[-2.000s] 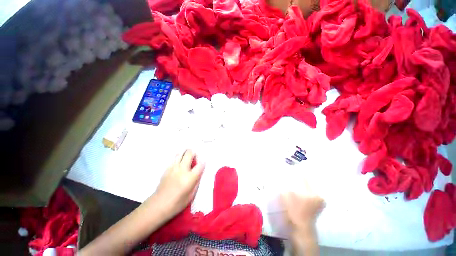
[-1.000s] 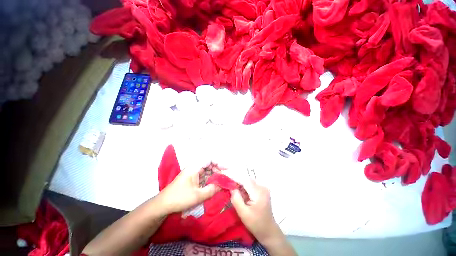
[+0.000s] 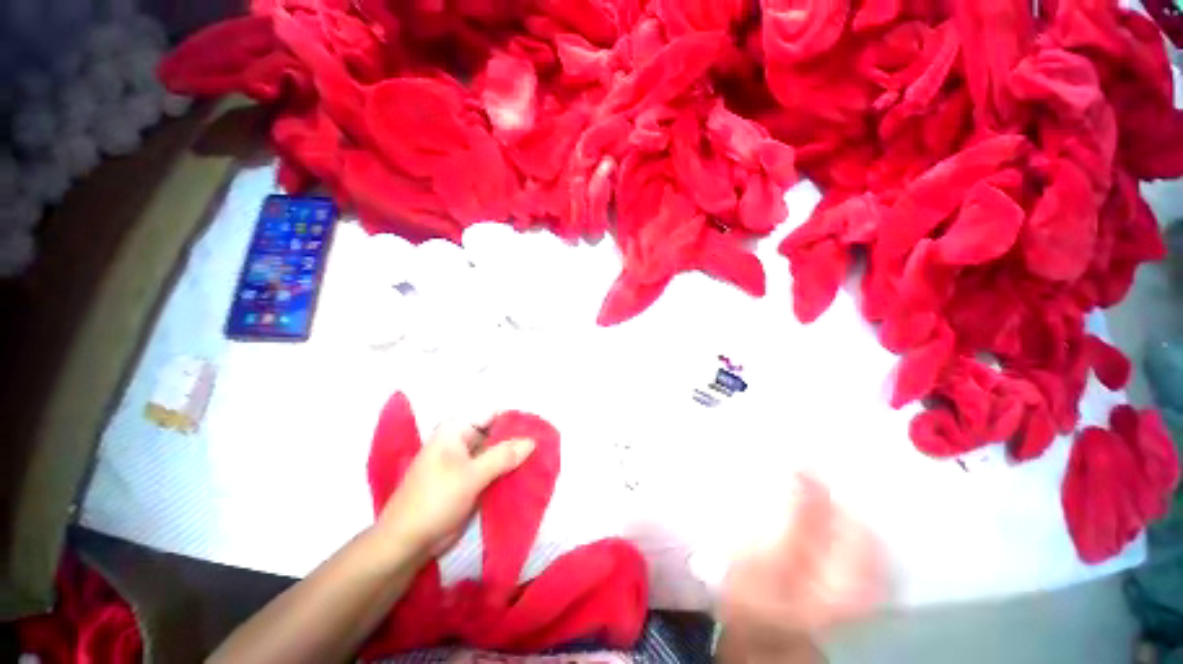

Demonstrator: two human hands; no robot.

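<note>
A red plush piece (image 3: 577,590) with long pointed ends lies at the table's near edge, over the wearer's lap. My left hand (image 3: 448,483) pinches one of its upright ends between thumb and fingers. My right hand (image 3: 804,571) is to the right of the piece, apart from it, and strongly blurred; whether it holds anything cannot be told. White pompoms (image 3: 490,244) lie beyond the hands, washed out by glare. A small dark-labelled packet (image 3: 727,379) lies right of centre.
A lit smartphone (image 3: 282,269) and a small tan-and-white packet (image 3: 179,396) lie at left. A large heap of red plush pieces (image 3: 960,195) covers the far and right table. An open carton (image 3: 130,292) with white balls stands at left. More red pieces (image 3: 81,623) show lower left.
The hands were together at the plush piece one second ago. The right hand has moved away to the right; the left now grips an end standing up. The view has shifted, so table items appear further left.
</note>
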